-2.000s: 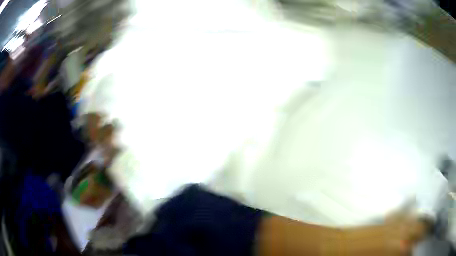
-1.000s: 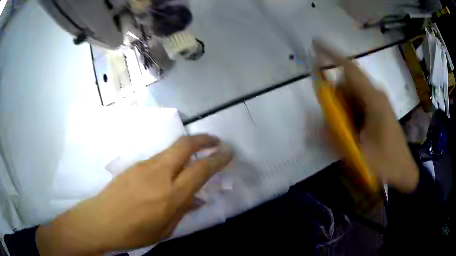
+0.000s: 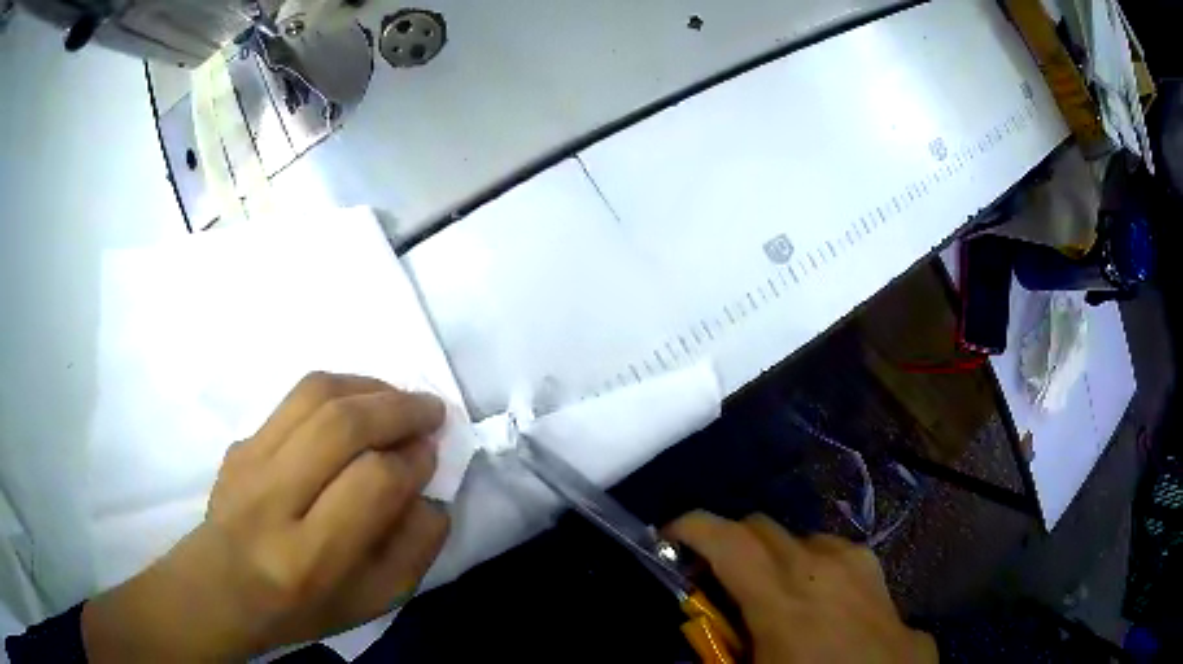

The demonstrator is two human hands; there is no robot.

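A white fabric piece (image 3: pixel 247 337) lies on the machine table in front of the needle area. My left hand (image 3: pixel 324 506) pinches its right edge between thumb and fingers. My right hand (image 3: pixel 791 590) holds scissors (image 3: pixel 610 512) with yellow-orange handles. The blades point up-left and meet a bunched bit of white fabric (image 3: pixel 500 431) just right of my left fingertips. Another white strip (image 3: pixel 636 422) extends right from there over the table's front edge. Whether the blades are fully closed is unclear.
The sewing machine head (image 3: pixel 143 23) and presser foot area (image 3: pixel 266 39) are at the upper left, above the needle plate (image 3: pixel 279 149). Ruler markings (image 3: pixel 778 249) run along the table's front edge. A white board (image 3: pixel 1070 389) with a pale scrap is below the table at right.
My right hand has moved down and left with the scissors, bringing the blades to the fabric beside my left hand. My left hand now pinches the fabric edge. The view has shifted.
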